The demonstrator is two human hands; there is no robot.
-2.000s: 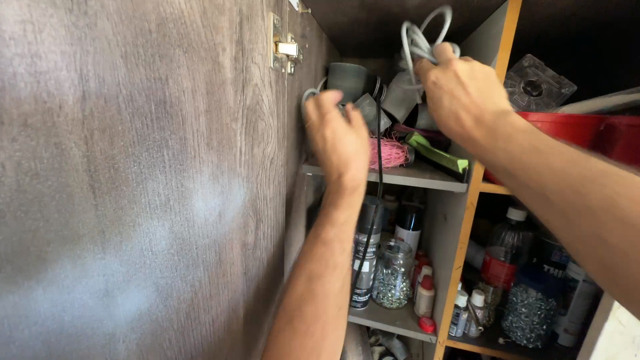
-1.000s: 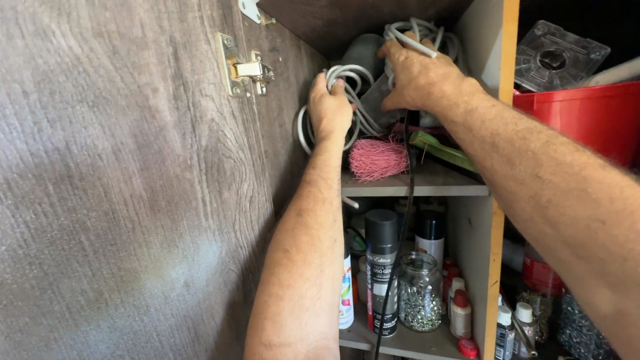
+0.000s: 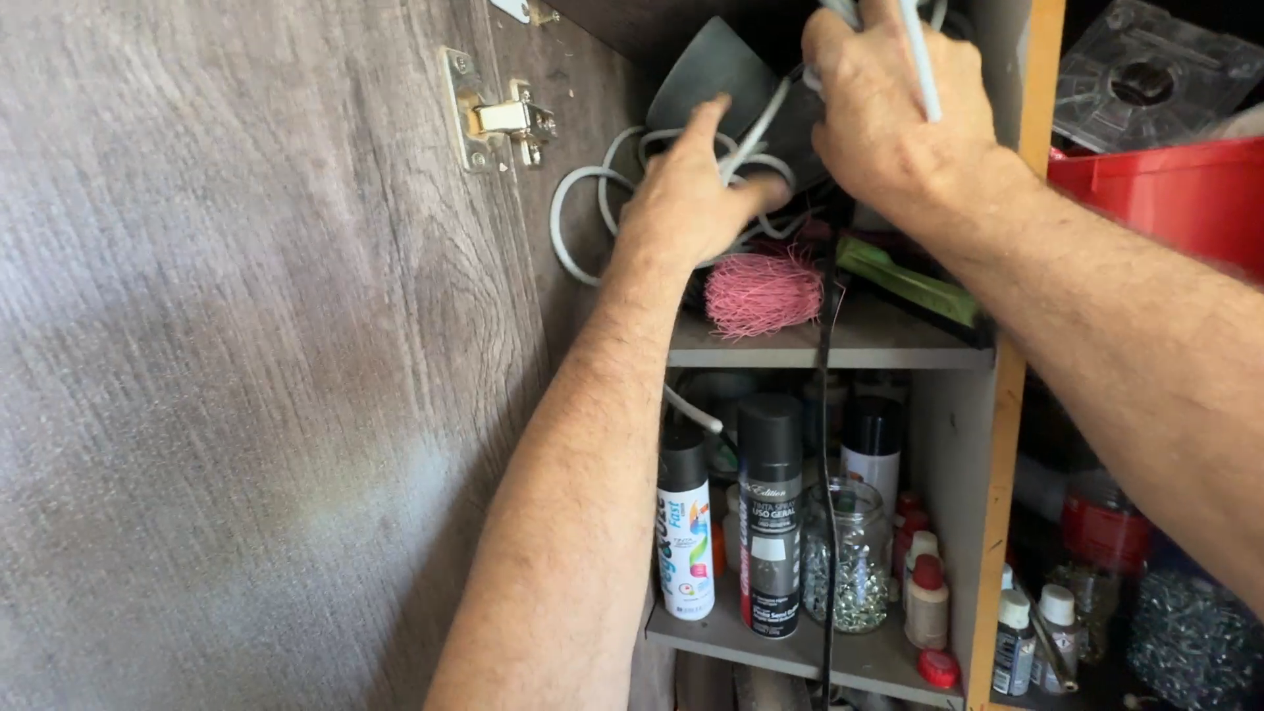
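Observation:
Loops of grey cable lie on the upper shelf against the left side of the cabinet. My left hand is over them with thumb and forefinger apart; a stretch of cable passes between these, and whether the hand grips it is unclear. Higher and to the right, my right hand is closed around more of the grey cable, partly cut off by the top edge of the view. Behind the left hand is a dark grey container. Below the hands sit a bundle of pink bristles and a green object.
A wood-grain door with a metal hinge fills the left. Spray cans, a glass jar of screws and small bottles stand on the lower shelf. A black cord hangs down in front. A red bin is at right.
A second ago my left hand was closed on the cable coil; now its fingers are spread and the loops are looser. The view has shifted closer to the shelves.

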